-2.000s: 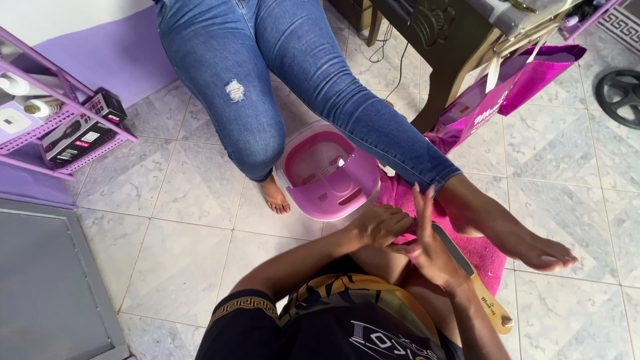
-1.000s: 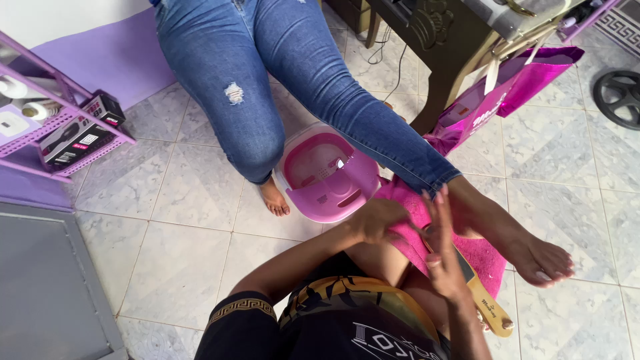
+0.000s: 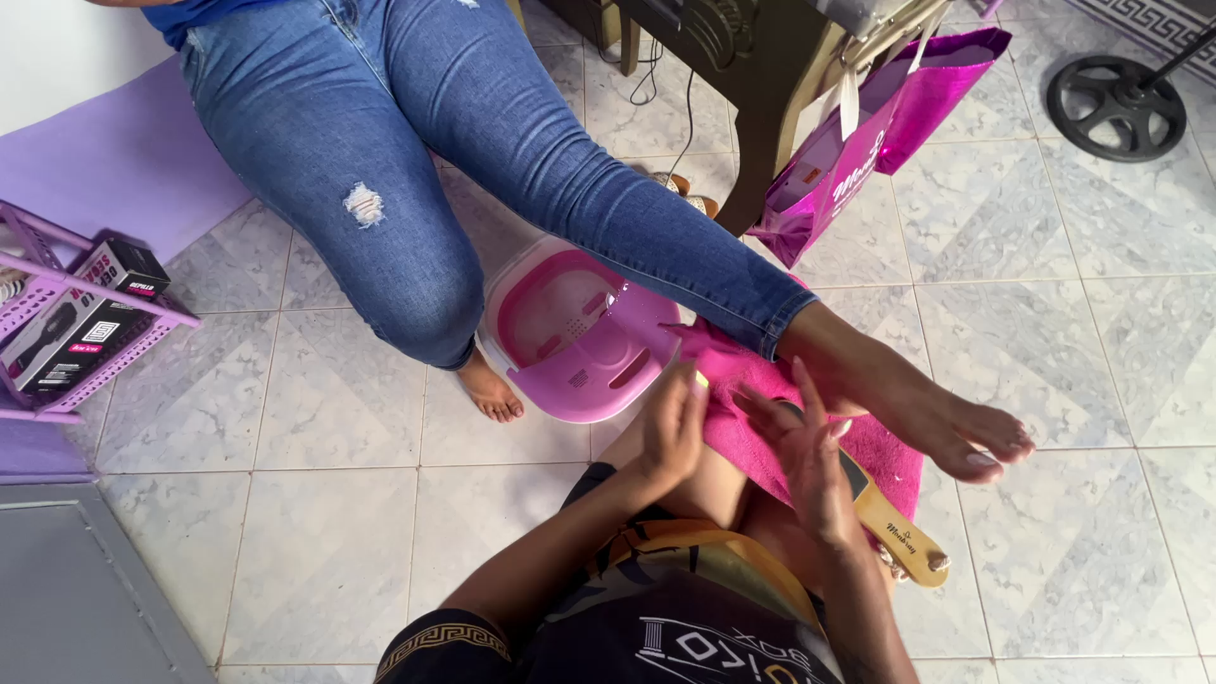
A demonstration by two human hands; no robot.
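My left hand [image 3: 673, 423] is raised over my lap with its fingers together; a small yellowish bit shows at a fingertip, and I cannot tell if it is held. Fingers spread, my right hand [image 3: 803, 456] holds nothing, beside the other person's foot. That person's bare foot [image 3: 912, 399] lies across a pink towel [image 3: 898, 456] on my lap. A wooden-handled foot file [image 3: 898, 532] rests on the towel, its dark pad partly behind my right hand. The person's other foot [image 3: 491, 389] stands on the floor beside a pink foot bath [image 3: 589, 332].
A dark carved table leg [image 3: 774, 142] and a magenta gift bag [image 3: 855, 142] stand beyond the foot bath. Thin cables hang near the table. A purple rack [image 3: 123, 351] with boxes is at left, above a grey panel [image 3: 85, 579]. A black wheel-like base [image 3: 1116, 107] is at upper right.
My hands were close together, fingers touching or crossing; now they are apart, the left one further to the left. The raised foot has shifted slightly.
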